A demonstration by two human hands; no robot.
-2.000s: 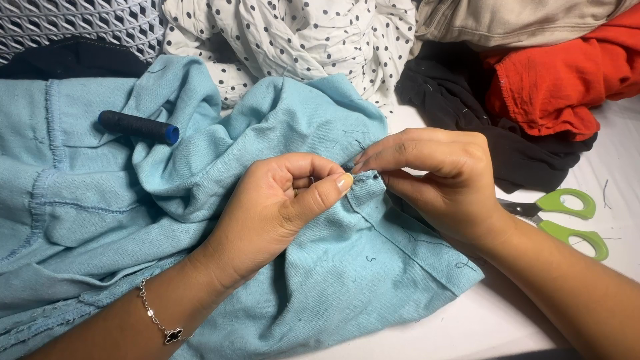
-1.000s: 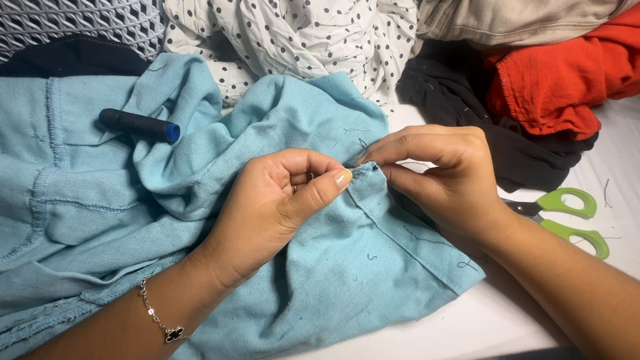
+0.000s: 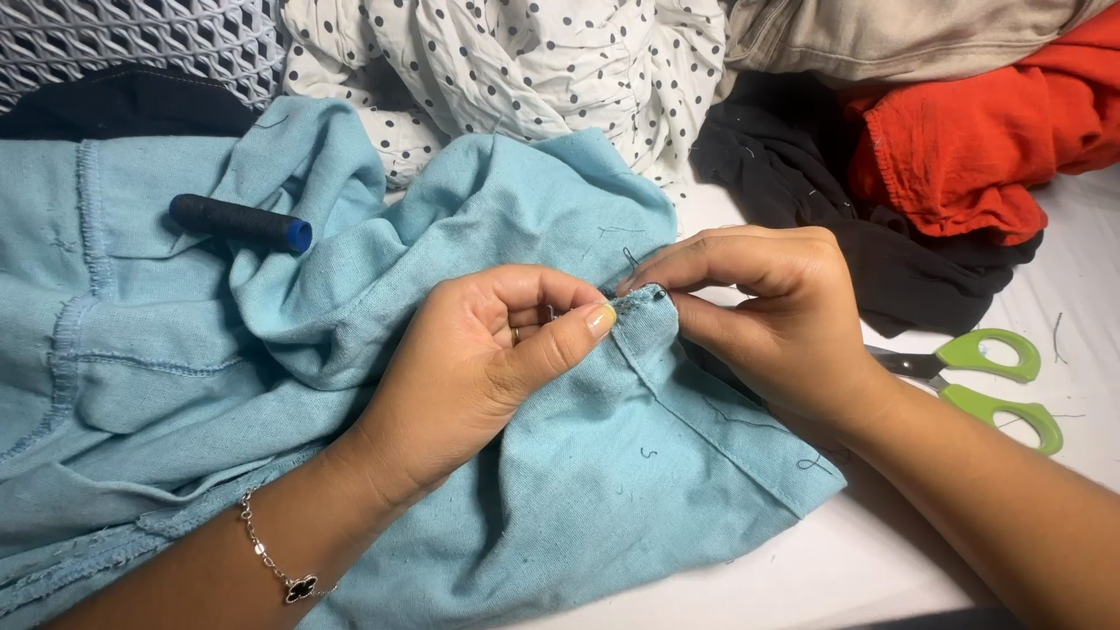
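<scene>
A light blue cloth garment (image 3: 595, 490) spreads across the white surface, with overlocked seams at its left. Between thumb and fingers, my left hand (image 3: 490, 367) pinches a folded, raised edge of it near the middle. My right hand (image 3: 761, 306) grips the same edge just to the right, where dark thread and stitches show. A small dark loop of thread stands above the right fingertips. Whether a needle is in those fingers cannot be told. On the garment's left part lies a spool of dark thread (image 3: 241, 221). Loose dark threads (image 3: 647, 453) lie on the cloth.
Scissors with green handles (image 3: 989, 354) lie at the right, blades partly hidden behind my right wrist. Along the back are a grey woven plastic basket (image 3: 140, 39), a white polka-dot cloth (image 3: 525, 70), a beige cloth (image 3: 892, 39), a black cloth (image 3: 787, 166) and a red cloth (image 3: 971, 149).
My right fingers have shifted slightly at the cloth edge, and the edge beside them now shows more plainly. My left hand has stayed in about the same place.
</scene>
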